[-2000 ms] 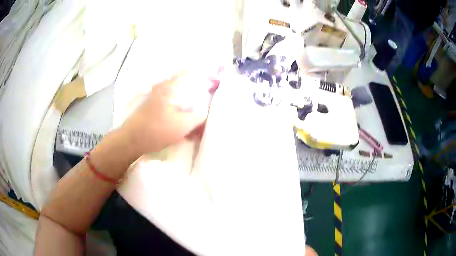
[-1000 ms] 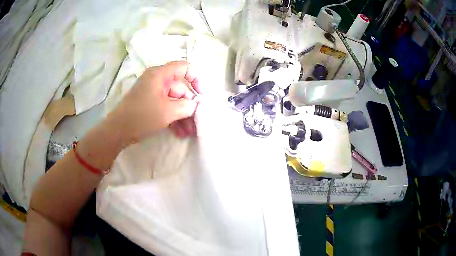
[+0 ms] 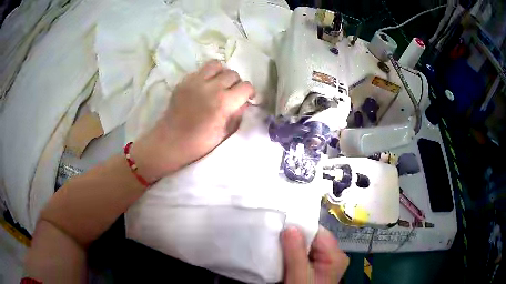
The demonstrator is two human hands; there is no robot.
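Note:
The white fabric piece lies over the table's front edge, its right side at the dark presser foot and needle area of the cream-white machine. My left hand, with a red cord at the wrist, is on the fabric left of the presser foot, thumb and fingers pinched together on the cloth. My right hand shows at the bottom, cut off by the frame edge, gripping the fabric's near right edge below the presser foot. The fingertips under the cloth are hidden.
A heap of cream-white cloth fills the left, with a tan scrap by it. Right of the needle area are a cream cover, a lamp head, a pinkish-red tool, a black flat rectangle and a red-topped cone.
My left hand has moved up and right along the fabric towards the machine. My right hand has come into view holding the near edge. The fabric's lower part is now folded back up.

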